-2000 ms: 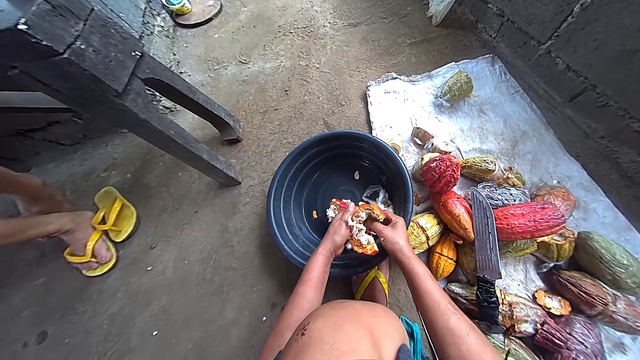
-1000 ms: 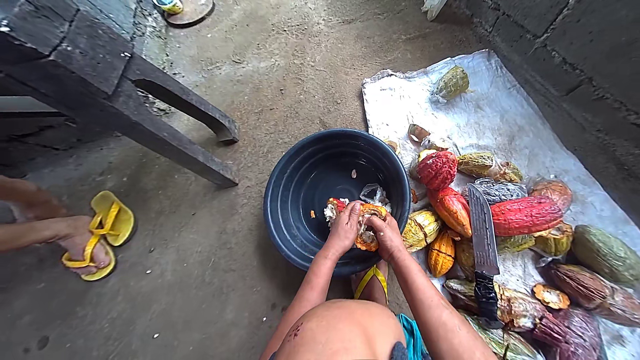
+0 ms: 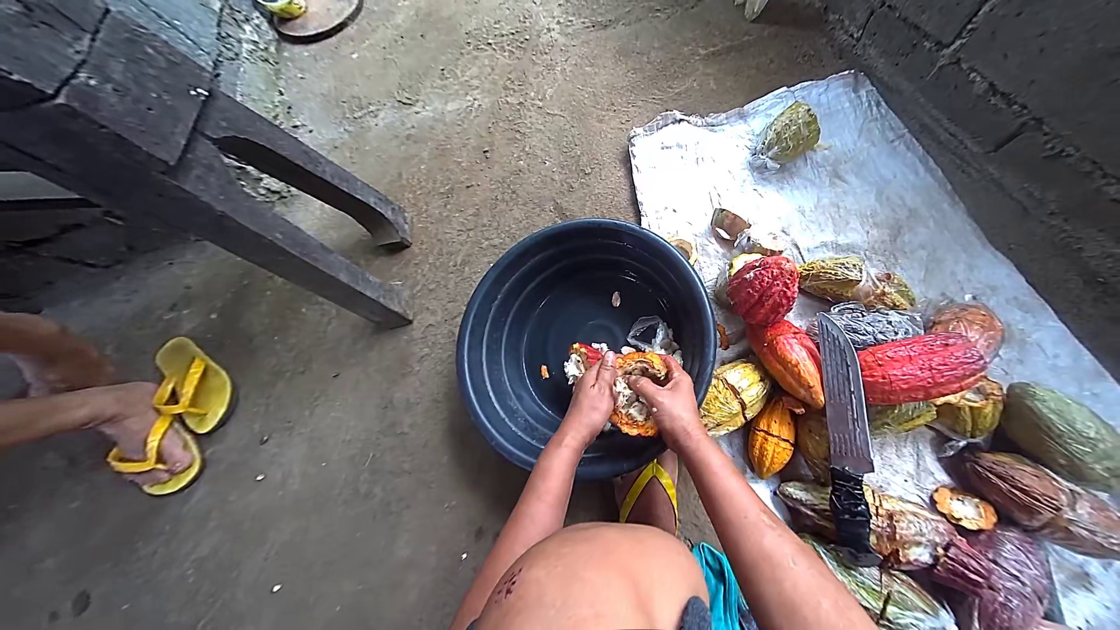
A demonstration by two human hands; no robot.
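Note:
Over a round black plastic basin (image 3: 516,271), both my hands are on pieces of an opened cacao pod. My left hand (image 3: 595,398) has its fingers around a red-skinned piece (image 3: 584,353) with white pulp. The fingers of my right hand (image 3: 672,404) grip an orange-rimmed pod husk (image 3: 637,420), its thumb at the hollow inside; pale pulpy beans show between the hands. Below them in the basin lie whitish beans and a clear plastic bag (image 3: 649,332). A large knife (image 3: 845,402) with a black-wrapped handle rests on the pods to the right.
Many cacao pods, red (image 3: 923,367), yellow (image 3: 735,396) and green (image 3: 1060,429), some wrapped in plastic, lie on a silvery sheet (image 3: 700,166) beside a block wall (image 3: 1041,79). At the left are a dark wooden bench (image 3: 271,232) and another person's feet with yellow flip-flops (image 3: 197,385).
The fingers of my hands have shifted on the pod pieces, which stay over the basin. The knife and the pods on the sheet have not moved.

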